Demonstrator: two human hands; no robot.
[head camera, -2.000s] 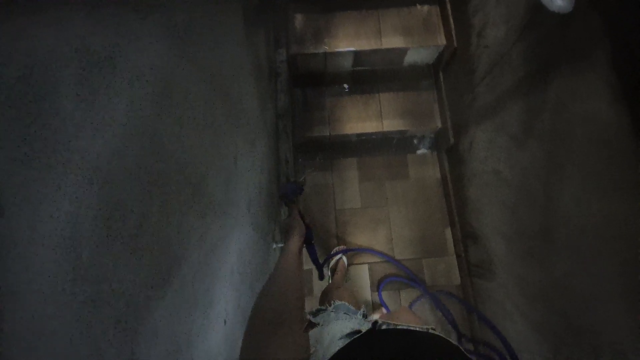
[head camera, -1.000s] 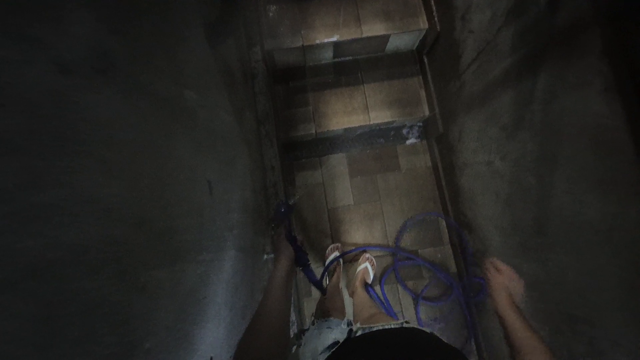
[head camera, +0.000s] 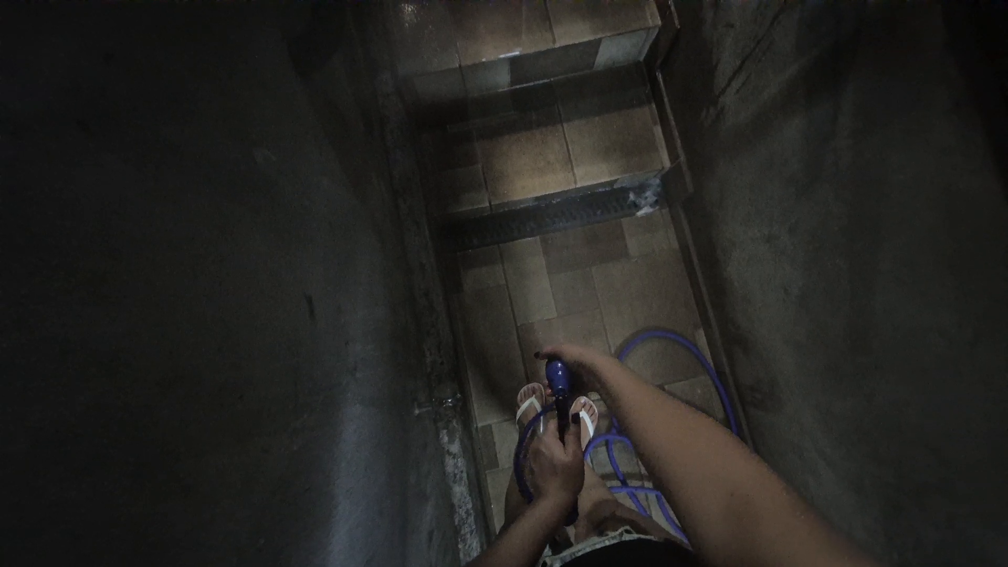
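My left hand (head camera: 557, 466) is closed around the dark handle of a blue hose spray nozzle (head camera: 558, 378), low in the middle of the view. At the nozzle's head is my right hand (head camera: 573, 361), its fingers partly hidden beside and behind it; whether they grip it is hard to tell. A blue hose (head camera: 661, 334) lies in loops on the tiled floor to the right of my legs, and part of it curves up left of my left hand.
Tiled steps (head camera: 528, 157) rise ahead, with a metal strip or grate at the lowest riser. A dark wall (head camera: 236, 315) runs along the left and another wall (head camera: 819, 276) along the right. My feet in white flip-flops (head camera: 529, 403) stand on the tiles (head camera: 567, 315).
My left hand has moved right from beside the left wall, bringing the nozzle in front of my legs. My right hand has come inward from the right side to the nozzle's head.
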